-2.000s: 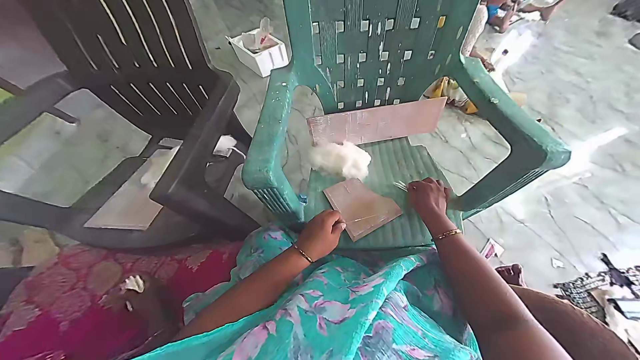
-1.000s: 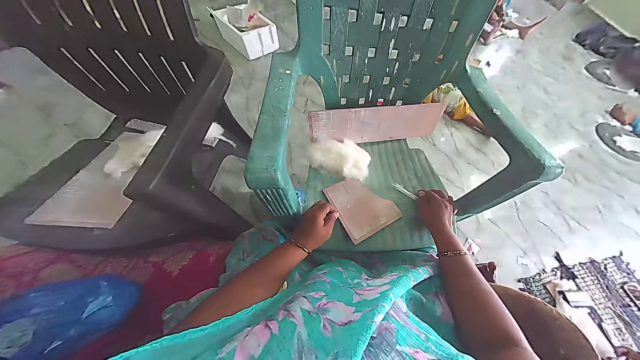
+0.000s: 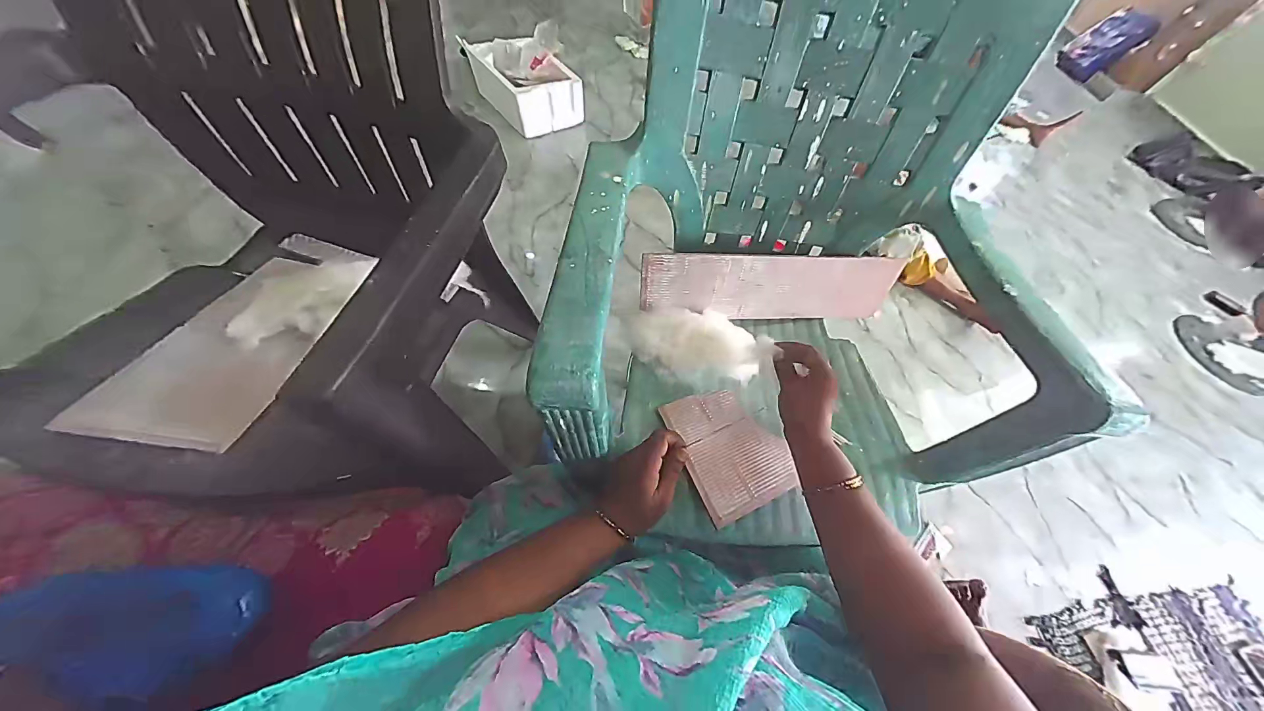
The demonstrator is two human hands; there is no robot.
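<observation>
On the ribbed seat of a green plastic armchair (image 3: 869, 434) lies a small piece of corrugated cardboard (image 3: 741, 459). My left hand (image 3: 647, 479) grips its left edge, with fingers closed. Beyond it is a fluffy heap of white cotton (image 3: 691, 341). My right hand (image 3: 808, 390) pinches a tuft at the heap's right end between thumb and fingertips. Thin white sticks (image 3: 841, 439) lie partly hidden behind my right wrist. A longer cardboard strip (image 3: 770, 284) stands against the bottom of the chair's back.
At the left, a dark plastic armchair (image 3: 395, 395) holds a flat board (image 3: 148, 395) with more cotton (image 3: 296, 301). An open white box (image 3: 543, 104) stands on the floor behind. A blue bag (image 3: 128, 622) lies at lower left. Part of another person's arm (image 3: 958, 301) shows beyond the green chair.
My right hand has moved from beside the sticks at the right of the seat up to the cotton heap and taken hold of a tuft. My left hand stays at the cardboard's edge.
</observation>
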